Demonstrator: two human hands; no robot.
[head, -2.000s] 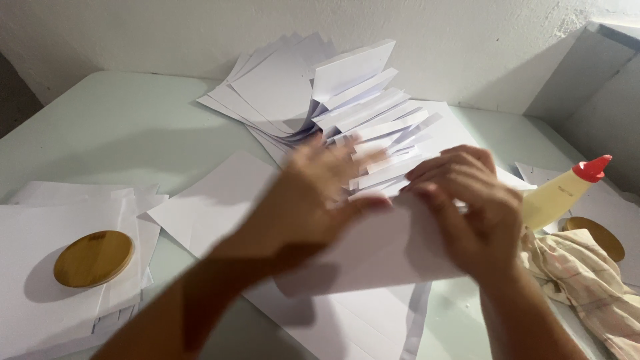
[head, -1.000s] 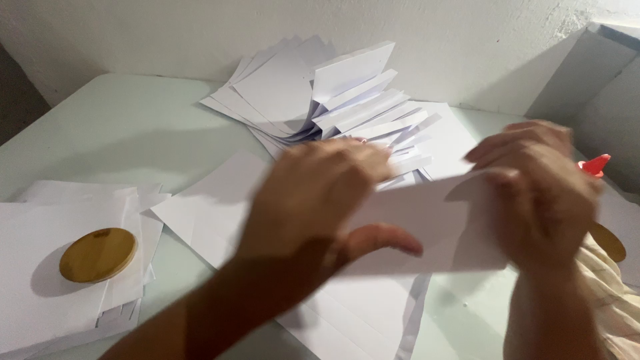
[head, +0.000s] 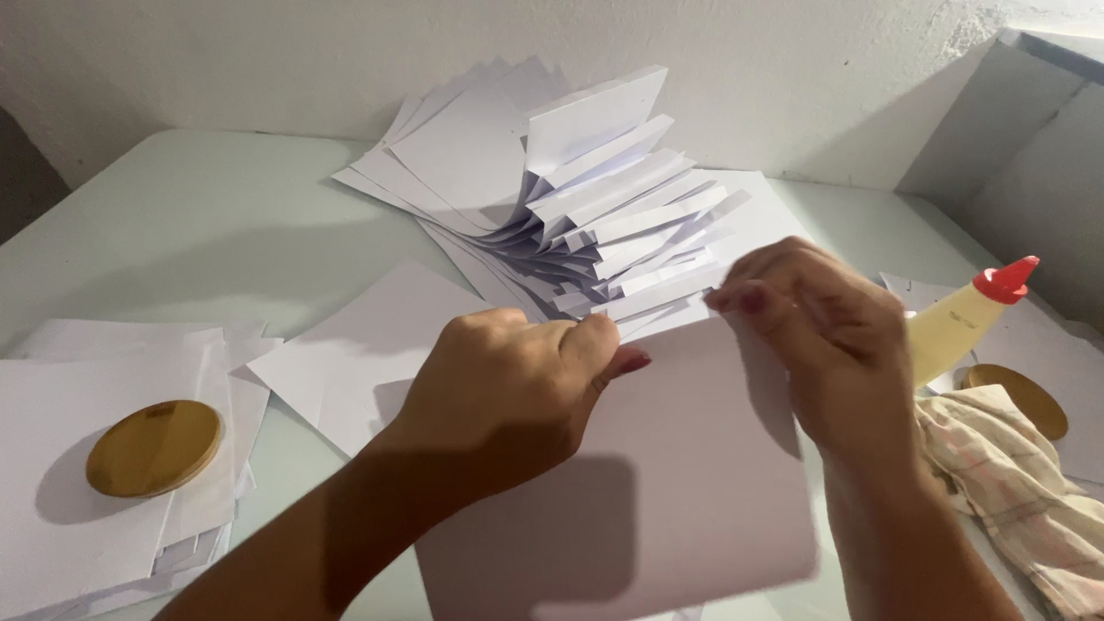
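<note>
A white paper sheet (head: pixel 690 483) hangs tilted between my hands, its lower part toward me. My left hand (head: pixel 517 379) is closed on its top edge, the thumb lying along the near face. At the sheet's upper right corner, the fingertips and thumb of my right hand (head: pixel 811 336) pinch the paper. Just beyond both hands lies a fanned pile of white papers with folded edges (head: pixel 604 207). Another white sheet (head: pixel 371 336) rests on the table to the left of my left hand.
At left, a round gold-coloured disc (head: pixel 155 448) sits on stacked papers (head: pixel 69 431). A yellowish squeeze bottle with a red cap (head: pixel 957 323), a checked cloth (head: pixel 1018 492) and a second gold-coloured disc (head: pixel 1022 401) are at right. A wall stands behind the pale table (head: pixel 216 207).
The held paper, a narrow strip-like shape between my hands a second ago, now shows a broad face hanging downward. My right hand has moved left and down, and the bottle shows again.
</note>
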